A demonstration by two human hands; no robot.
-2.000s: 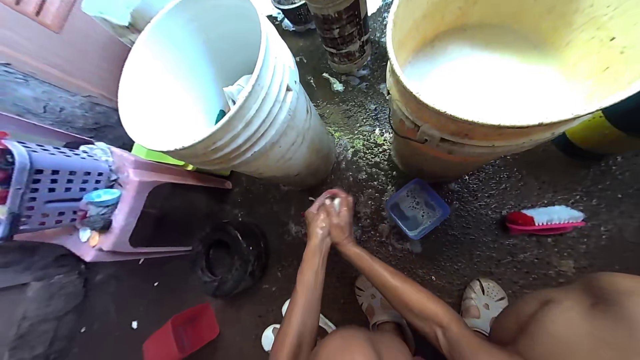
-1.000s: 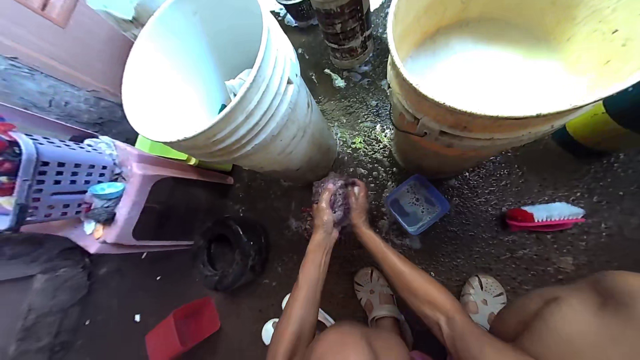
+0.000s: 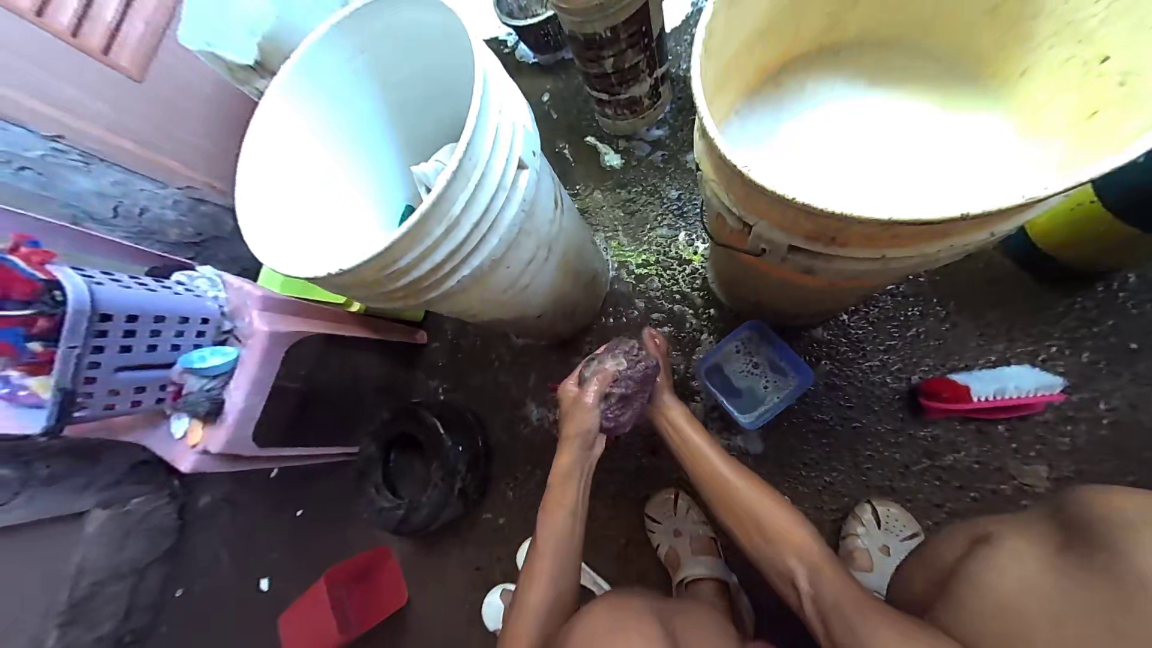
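Between my two hands is a wet purple mesh-like bundle [image 3: 628,387]. My left hand [image 3: 585,396] grips its left side, with the fingers over its top. My right hand [image 3: 661,373] rests along its right side, fingers pointing up; whether these fingers grip it is hard to tell. Just right of my hands, a blue square plastic tub [image 3: 754,374] with cloudy liquid stands on the wet ground. Farther right lies a pink scrubbing brush [image 3: 990,392], its white and red bristles facing up.
Beyond my hands stand a white bucket [image 3: 549,243] and a yellowed bucket [image 3: 774,270] with whitish contents. At left, a pink plastic stool [image 3: 261,315] bears a purple basket [image 3: 144,333]. A black tire-like ring [image 3: 423,468] and a red container [image 3: 344,598] sit on the ground.
Two seconds ago my hands were clasped together with no purple bundle visible. One second ago the bundle was between them, and it is still there, with my right hand now more upright against its side.
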